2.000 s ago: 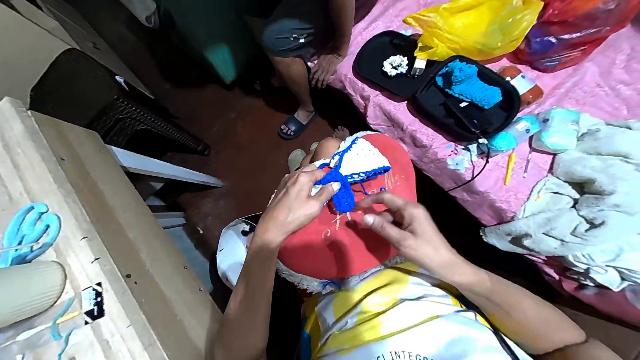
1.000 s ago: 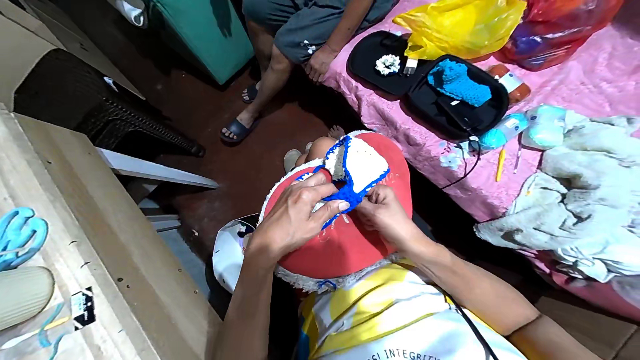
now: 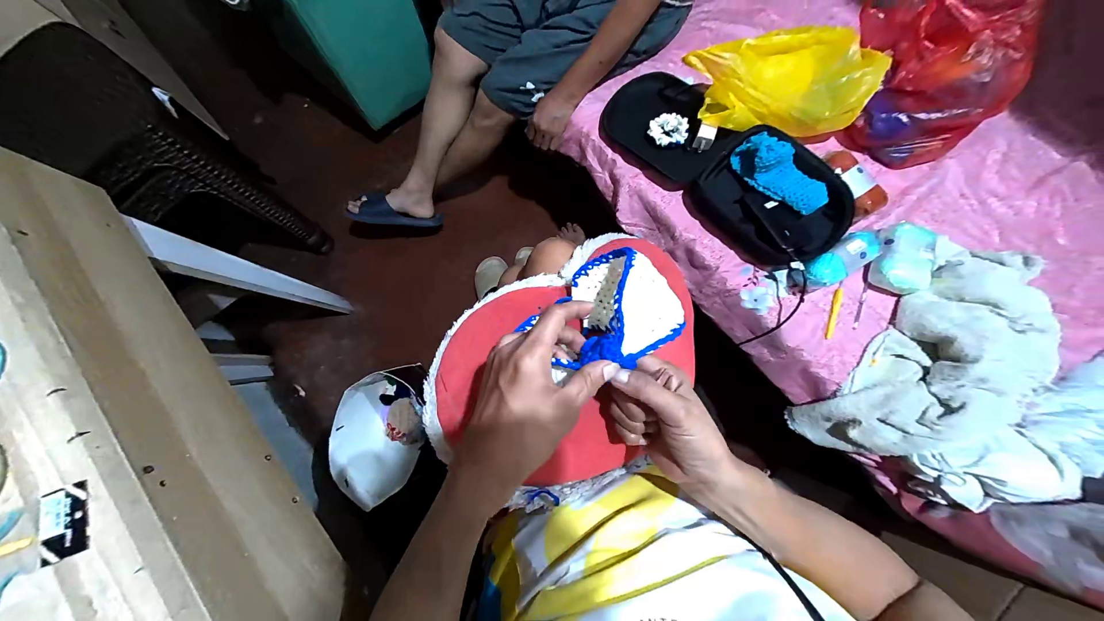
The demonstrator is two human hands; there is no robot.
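Note:
A red heart-shaped cushion (image 3: 492, 345) with a white fringed edge lies on my lap. Over it is a crocheted piece (image 3: 651, 306) in white and beige with blue edging. My left hand (image 3: 526, 379) grips its blue part (image 3: 604, 348) at the left, the forefinger bent above it. From the right, my right hand (image 3: 668, 410) pinches the lower edge of the blue part, its other fingers curled. The thumbs of both hands nearly meet just below the blue knot of yarn. Whether a hook is between the fingers cannot be seen.
On the pink-covered bed are an open black case (image 3: 707, 203), teal yarn balls (image 3: 901, 246), a yellow plastic bag (image 3: 789, 78) and a pale cloth (image 3: 975, 362). A wooden table (image 3: 164, 414) stands left. Another person's hand (image 3: 549, 119) rests at the bed's edge.
My left hand has come off the blue piece's top to its left side. The crocheted piece is spread wider over the cushion than two seconds ago. The view has shifted slightly.

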